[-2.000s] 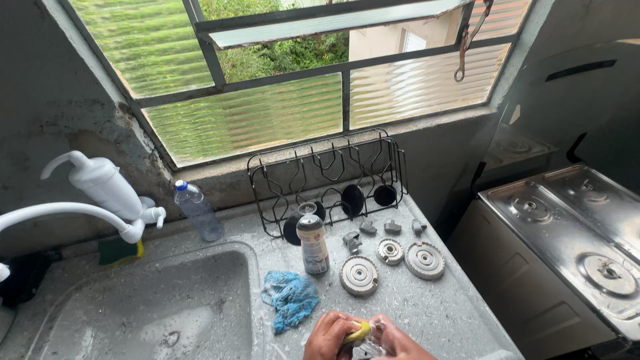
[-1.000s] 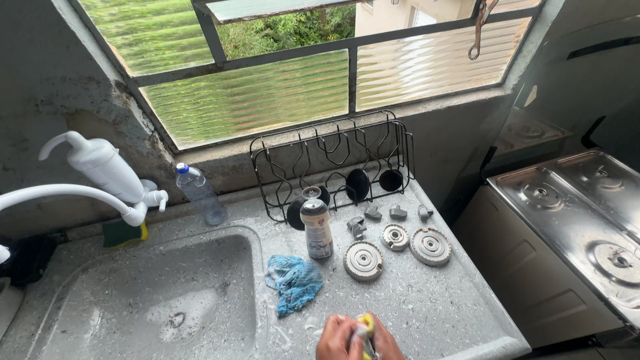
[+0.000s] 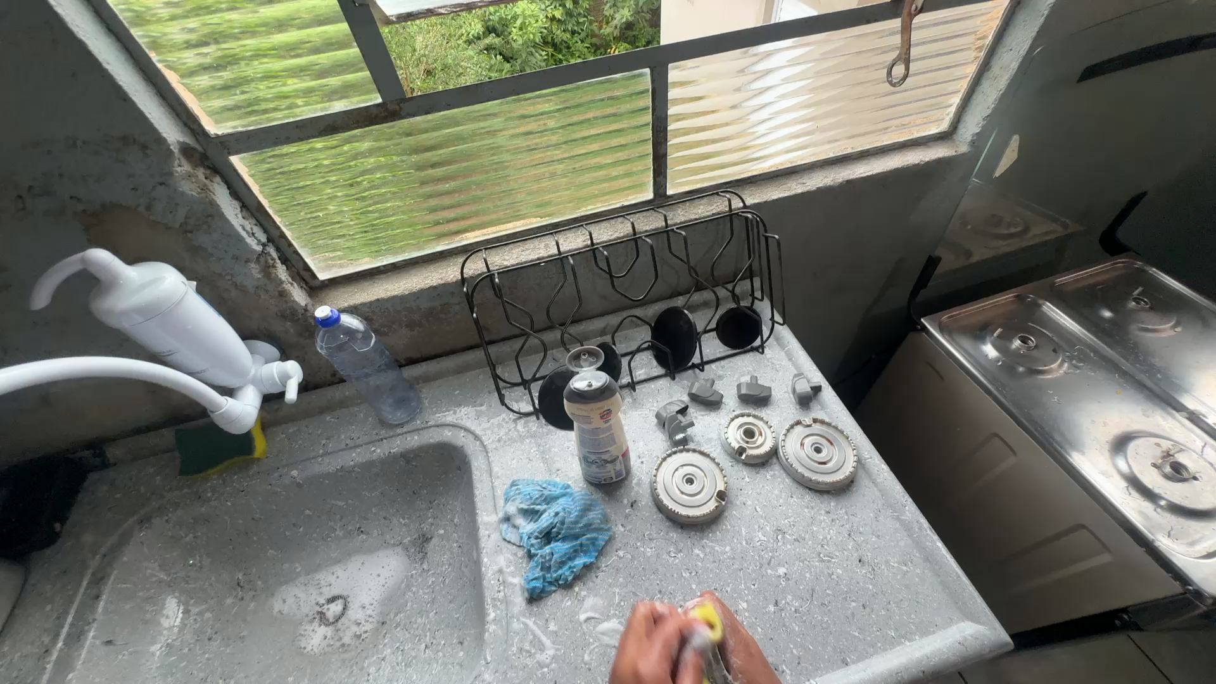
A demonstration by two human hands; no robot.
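My left hand and my right hand meet low over the counter at the bottom of the view. Between them is a yellow, foamy sponge, with part of some other item under it too hidden to name. A crumpled blue cloth lies just up and left of my hands. Behind it stands a bottle with a grey cap. Round metal burner parts rest to its right, with several grey stove knobs behind them. Black burner caps lean in a black wire rack.
The stone sink basin is at left, with suds near its drain. A white faucet with a filter, a plastic bottle and a green-yellow sponge line its back edge. A steel-topped stove stands right of the counter's edge.
My hands have drawn closer together around the yellow sponge. The cloth, bottle and burner parts have stayed in place on the counter.
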